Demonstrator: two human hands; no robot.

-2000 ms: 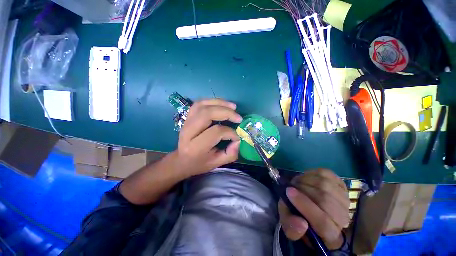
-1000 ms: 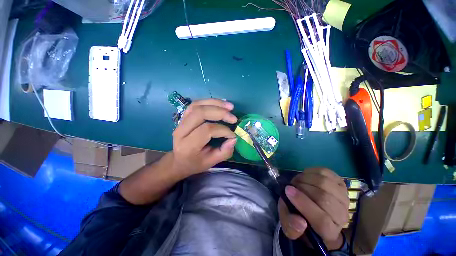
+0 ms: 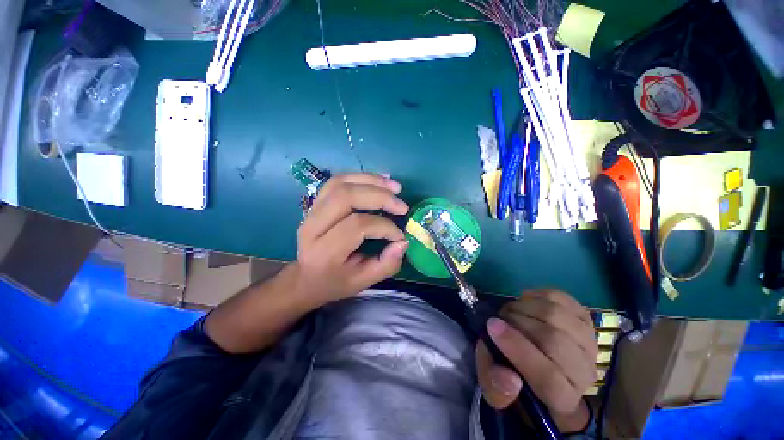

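Note:
A bright green disc (image 3: 423, 261) with a yellowish strip lies on the dark green mat. A small green circuit board (image 3: 450, 234) sits on it. My right hand (image 3: 542, 351) is closed around a soldering iron (image 3: 468, 296), whose tip touches or nearly touches the board's lower left edge. My left hand (image 3: 352, 236) is at the disc's left edge, thumb and fingers bent towards each other. A fine strand of solder wire (image 3: 344, 112) runs down from the top to this hand; its grip and the strand's end are hidden. More small boards (image 3: 305, 172) lie behind the left hand.
A white bar (image 3: 391, 51) lies at the back and a white housing (image 3: 182, 144) at left. Blue-handled tools (image 3: 518, 172), white strips (image 3: 554, 129) and an orange and black tool (image 3: 626, 223) lie right. A black fan (image 3: 666, 96) stands upper right.
The solder strand has shifted from beside the white bar to hang down to my left hand. The left hand has moved slightly left. The iron stays at the board.

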